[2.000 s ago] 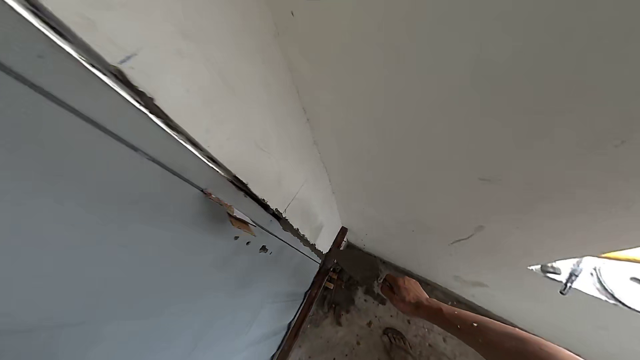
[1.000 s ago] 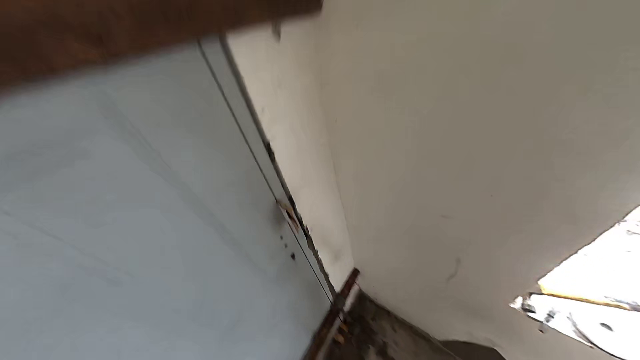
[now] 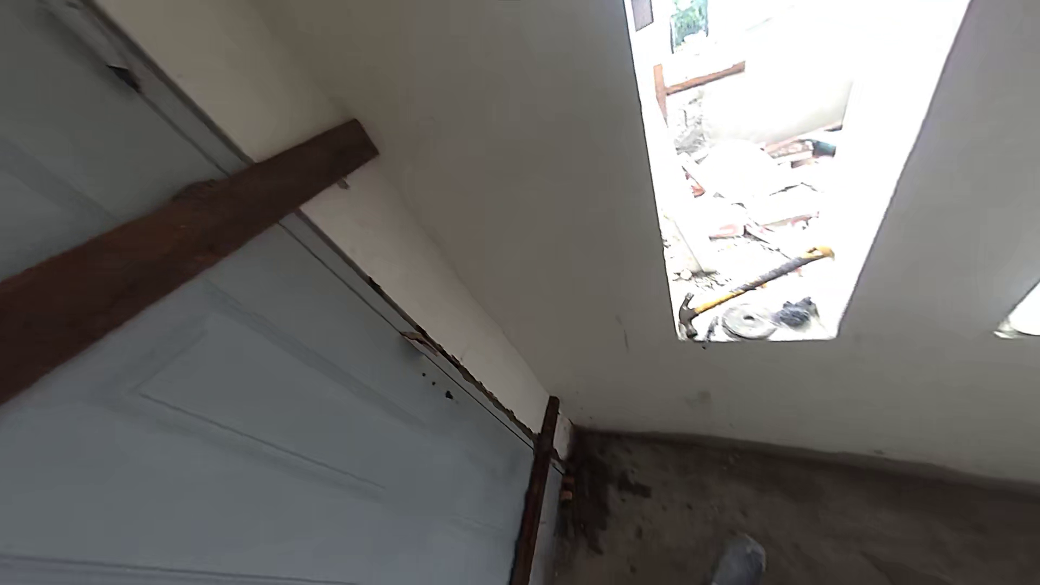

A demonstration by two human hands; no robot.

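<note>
Neither of my hands shows in the head view at this moment. A dark wooden board (image 3: 187,236) crosses the grey-blue panelled door (image 3: 317,406) at the upper left. A second dark wooden board (image 3: 536,496) lies across the door's lower part, near the floor. Between the door's edge and the pale wall runs a rough, chipped gap, with a torn splinter (image 3: 418,340) on it. A claw hammer (image 3: 751,284) with a yellow and black handle rests on the sill of a bright wall opening. Beside it are a round roll or disc (image 3: 748,322) and a dark crumpled thing (image 3: 796,313).
The pale wall (image 3: 520,203) meets a stained concrete floor (image 3: 666,520). The tip of a shoe (image 3: 740,561) shows at the bottom edge. Rubble (image 3: 756,203) and broken pieces lie outside beyond the opening. Another bright opening (image 3: 1025,317) is at the right edge.
The view has swung, bringing the wall opening and hammer into sight. A bare hand and forearm low by the floor corner, seen two seconds ago, are out of view.
</note>
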